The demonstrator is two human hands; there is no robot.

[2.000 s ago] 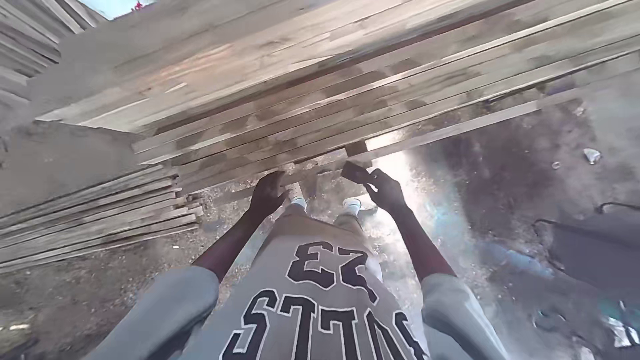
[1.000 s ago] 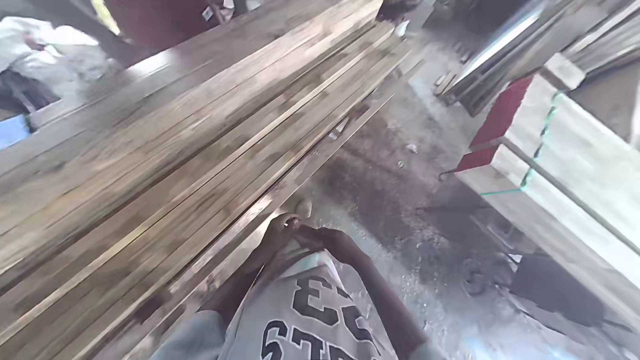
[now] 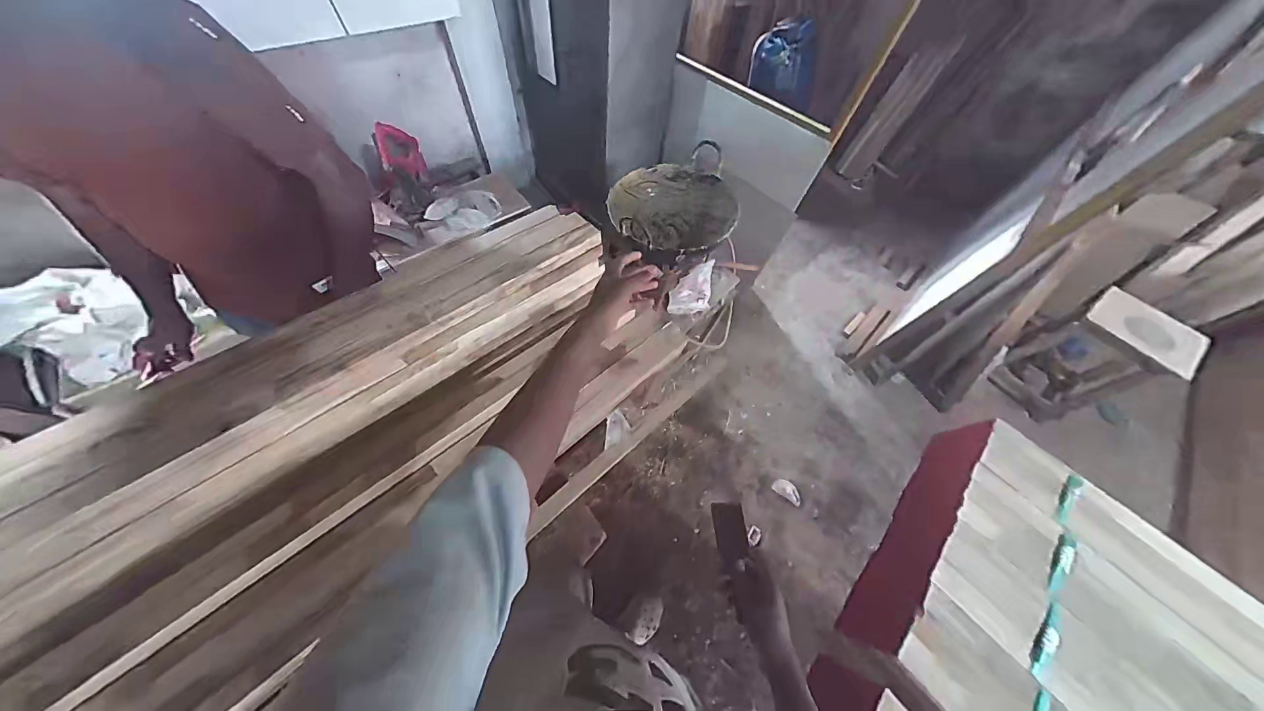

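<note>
My left hand (image 3: 628, 284) reaches out over the far end of the stacked wooden boards (image 3: 326, 395), fingers spread, just below a round metal pan (image 3: 673, 205) with loop handles. Whether its fingertips touch anything cannot be told. A crumpled clear plastic bag (image 3: 691, 289) lies to the right of these fingers. Low in the view, my right hand (image 3: 752, 583) grips a dark flat block (image 3: 731, 533), held upright above the dusty floor.
Another person (image 3: 247, 168) stands beyond the boards at the left, one hand by their edge. A strapped stack of pale boards (image 3: 1076, 583) with a red end stands at the lower right. Timber leans along the right, near a small wooden stand (image 3: 1057, 380). A pale scrap (image 3: 786, 492) lies on the floor.
The view has swung toward the far end of the boards. My hands, close together one second ago, are now apart, the left stretched forward. The pan and the other person's torso have come into view.
</note>
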